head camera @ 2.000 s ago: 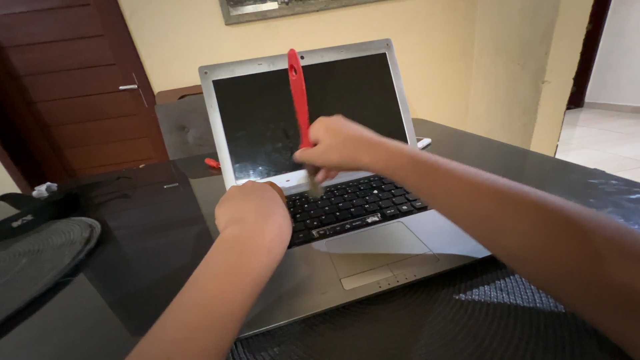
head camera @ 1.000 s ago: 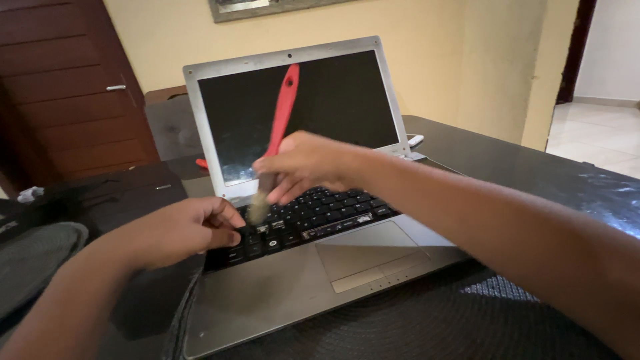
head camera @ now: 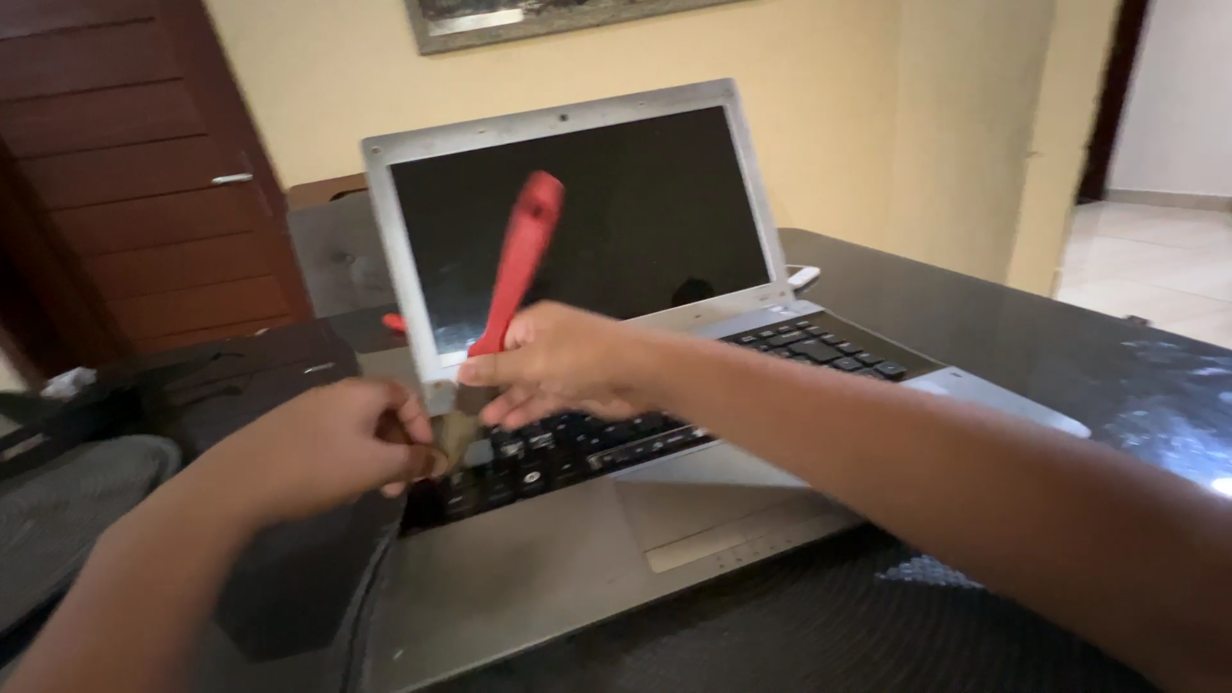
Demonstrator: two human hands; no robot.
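My right hand [head camera: 563,366] grips a paintbrush with a red handle [head camera: 520,260]. The handle leans up in front of the dark screen [head camera: 616,212] of an open silver laptop [head camera: 510,606]. Its blurred bristles [head camera: 460,433] point down at the left end of the black keyboard [head camera: 577,438], where some keys appear to be off. Beside the bristles, my left hand [head camera: 337,443] has its fingers curled at the keyboard's left edge. Whether those fingers pinch a small piece is too blurred to tell.
The laptop stands on a dark table [head camera: 895,269] over a woven black placemat [head camera: 751,635]. A white object [head camera: 802,277] lies behind its right side, and a red item [head camera: 394,322] behind its left. Another round placemat [head camera: 87,510] and a crumpled white thing [head camera: 69,382] are at the left.
My left hand has opened from a fist near the screen hinge and moved left to the keyboard's left end. The brush in my right hand has moved left too.
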